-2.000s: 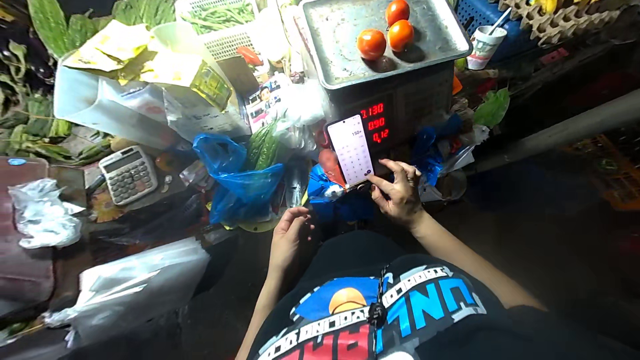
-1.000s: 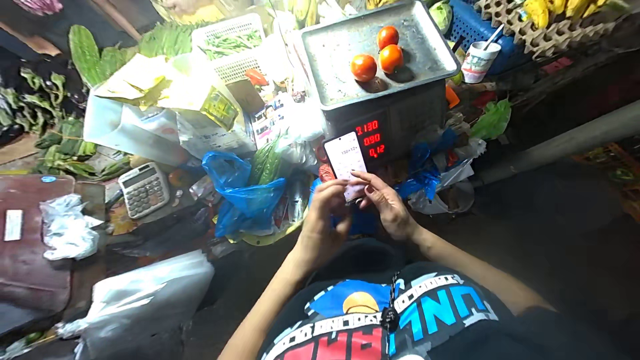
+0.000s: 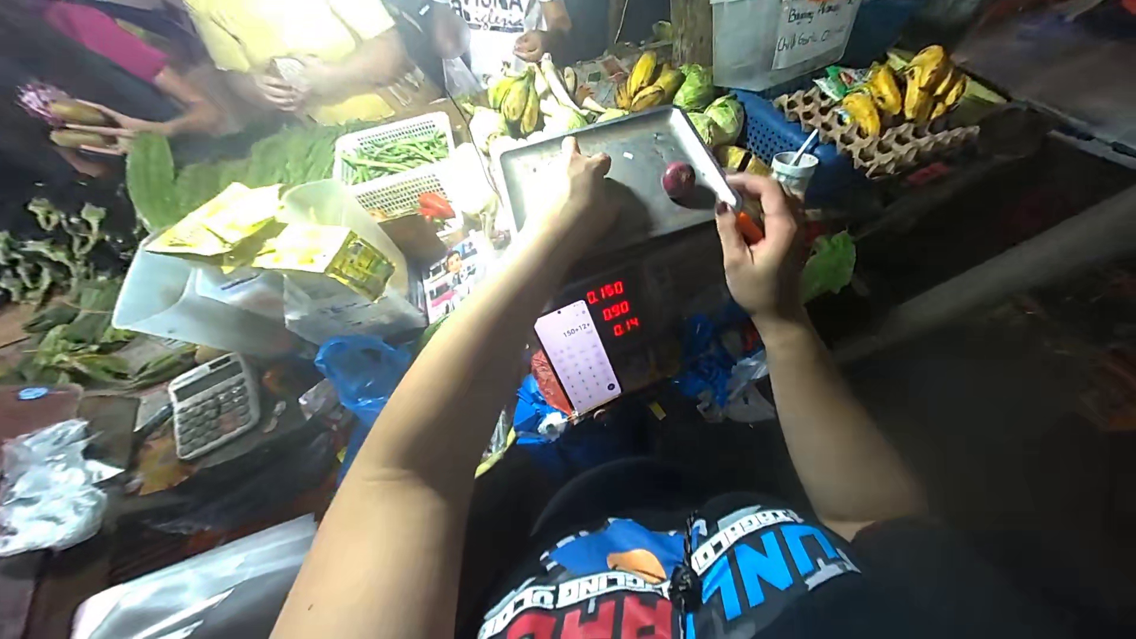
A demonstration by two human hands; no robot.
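A metal tray [image 3: 652,146] lies on a digital scale with a red lit display [image 3: 614,309]. One red onion [image 3: 679,180] rests toward the tray's right side. My left hand [image 3: 581,182] reaches over the tray; whether its curled fingers hold anything cannot be told. At the tray's right front corner is my right hand [image 3: 765,244], thumb and fingers bent around the corner, with something orange just behind them. A phone [image 3: 579,359] showing a calculator leans upright against the front of the scale, below both hands. A blue plastic bag [image 3: 364,368] is left of the phone.
Left are a plastic bin with yellow packets [image 3: 324,257], a basket of green beans [image 3: 395,155] and a desk calculator [image 3: 213,406]. Cabbages [image 3: 697,86], bananas [image 3: 927,80] on egg trays [image 3: 923,146] and a cup [image 3: 792,173] lie behind and right. Several people stand across the stall.
The tomatoes seen on the tray earlier are gone from it, and a red onion is there. Both my hands have left the phone and moved up to the tray. The view has tilted upward.
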